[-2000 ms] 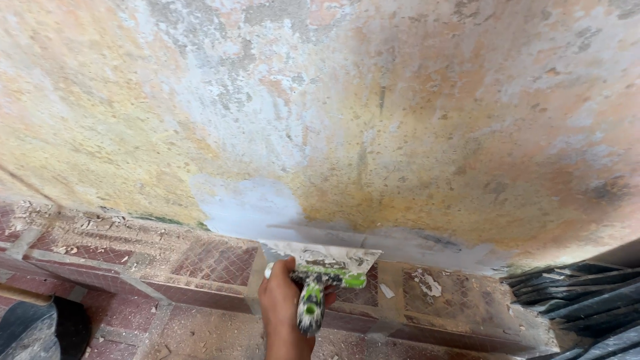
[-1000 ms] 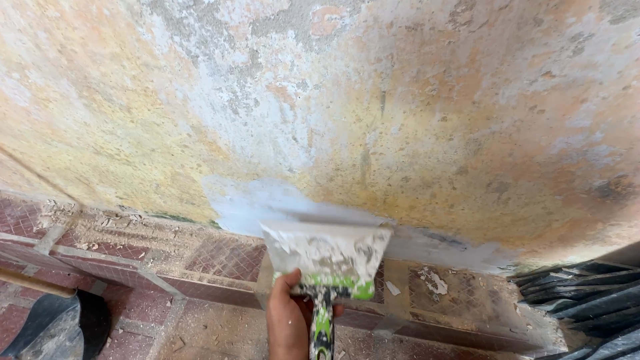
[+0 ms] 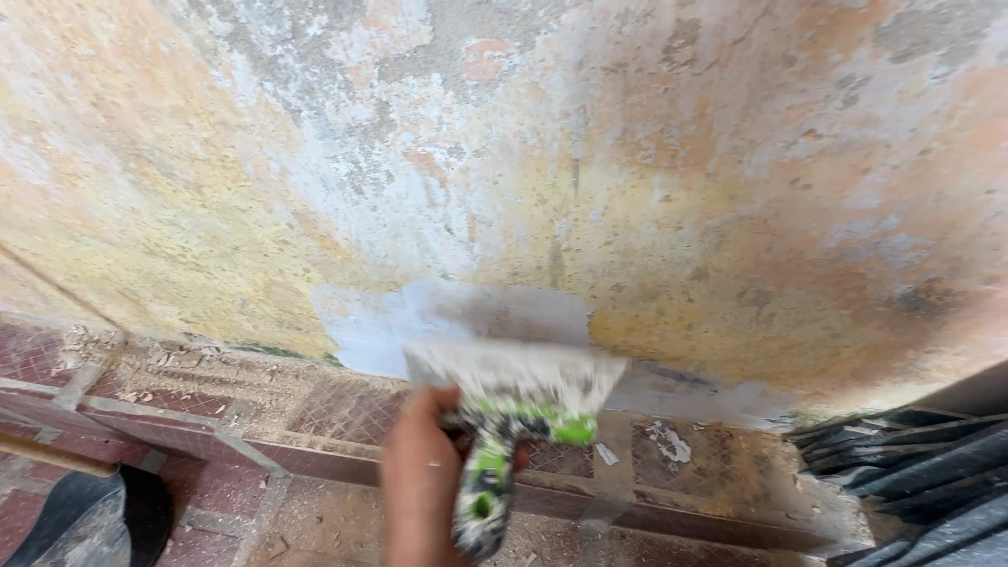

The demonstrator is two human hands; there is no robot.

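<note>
My left hand (image 3: 421, 480) grips the green and black handle of a wide putty knife (image 3: 516, 394), its blade smeared with whitish filler and blurred. The blade lies over the foot of a worn, patchy wall (image 3: 504, 197), where the wall meets a tiled ledge. Just above and left of the blade is a smooth pale patch of wet-looking filler (image 3: 504, 311). A thinner pale strip (image 3: 693, 398) runs to the right of it. My right hand is out of view.
Dust and flakes lie on the reddish tiled ledge (image 3: 339, 417), with a chip of white material (image 3: 669, 441) on the right. A black dustpan (image 3: 146, 504) with a wooden handle (image 3: 55, 455) stands at lower left. Folded dark plastic sheeting (image 3: 937, 465) fills the lower right corner.
The pale patch now reaches farther right over the yellow part of the wall than in both earlier frames. My left hand still holds the putty knife near the wall's foot.
</note>
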